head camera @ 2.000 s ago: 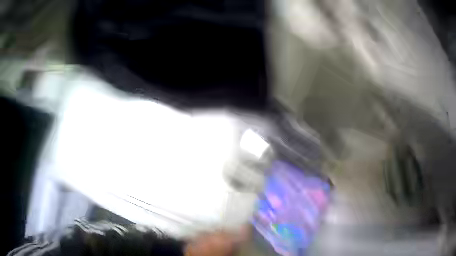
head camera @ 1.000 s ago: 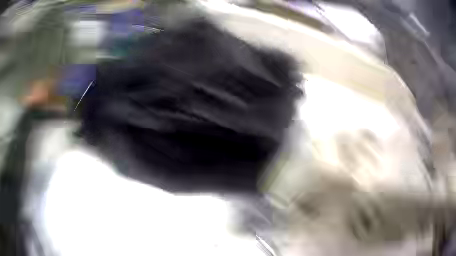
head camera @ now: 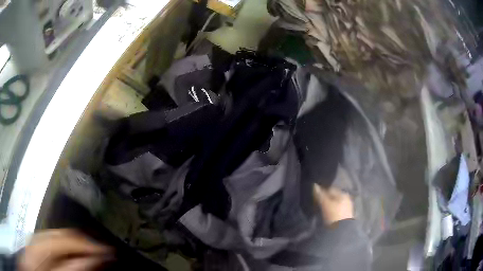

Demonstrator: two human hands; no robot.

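Note:
A heap of black and charcoal garment pieces fills the middle of the view, below the table's edge. Its folds show black and greyer sides, with short white thread marks near the upper left. My right hand, in a dark sleeve, is at the heap's right side against the grey cloth; its fingertips are partly hidden, so its grip cannot be told. My left hand is blurred at the bottom left, near the table edge; whether it holds anything cannot be told.
The white table edge with printed markings curves along the left. Dark green scissor handles lie on the machine bed at far left. A brownish crumpled pile is at top right. A light blue cloth piece shows at far right.
The view has swung from the bright tabletop to the cloth heap beside the table. Both hands now show at the lower part, and the bright phone screen has left the view.

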